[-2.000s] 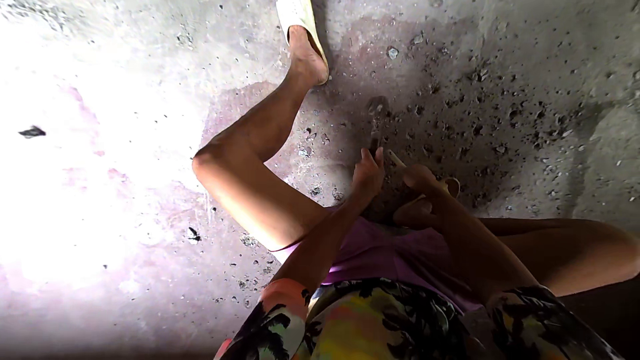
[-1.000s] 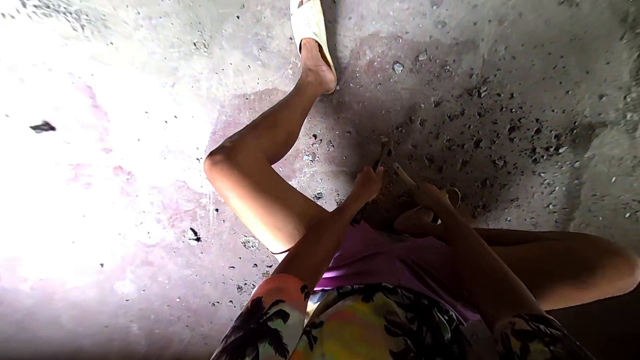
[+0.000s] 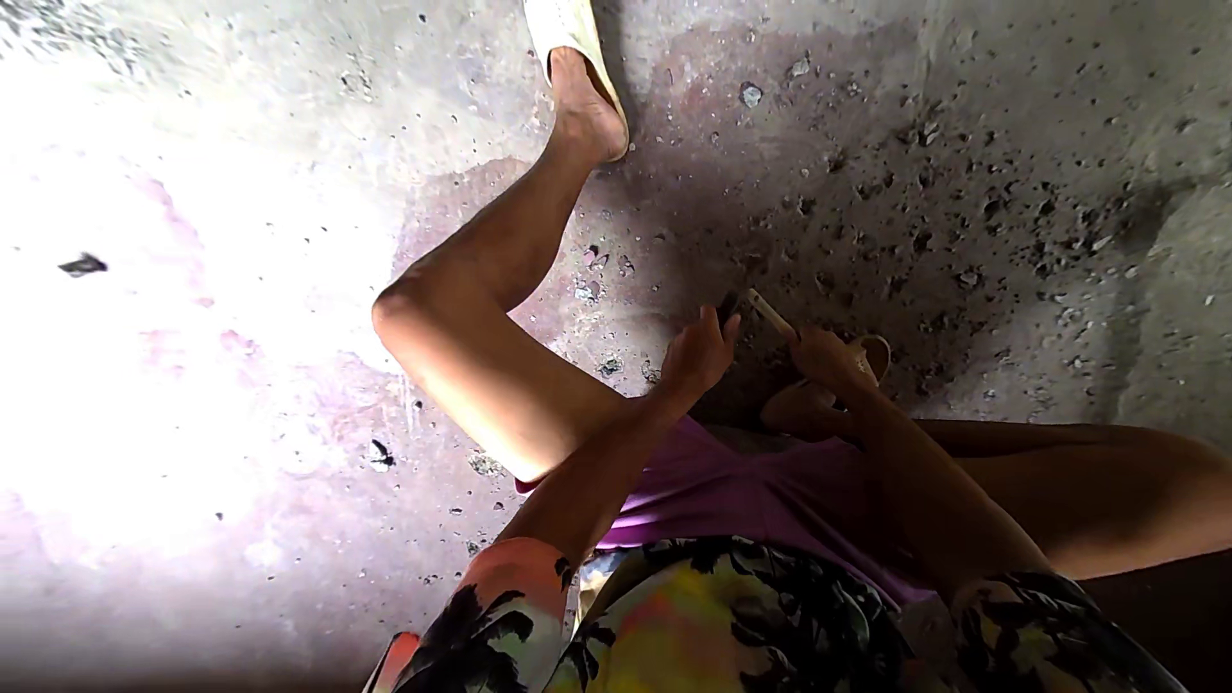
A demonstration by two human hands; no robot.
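Near the middle of the head view, my left hand point(image 3: 697, 358) is closed on a dark object point(image 3: 729, 306) that looks like a tool handle; its far end is lost in shadow. Just to the right, my right hand point(image 3: 830, 358) grips a thin pale stick-like object point(image 3: 771, 313) that points up and to the left. The tips of the two objects are close together; whether they touch I cannot tell. Both hands are above the shaded floor, in front of my purple shorts point(image 3: 760, 486).
My left leg point(image 3: 481, 241) stretches forward, with a pale slip-on shoe point(image 3: 580, 38) on the foot. My right leg point(image 3: 1078, 481) is folded to the right; another pale shoe point(image 3: 874, 358) shows beside my right hand. Dark crumbs point(image 3: 924, 241) and chips lie scattered on the rough concrete floor point(image 3: 693, 173).
The grey end of the object in my left hand showed beyond the fingers two seconds ago and is now hard to make out. Both hands keep their holds.
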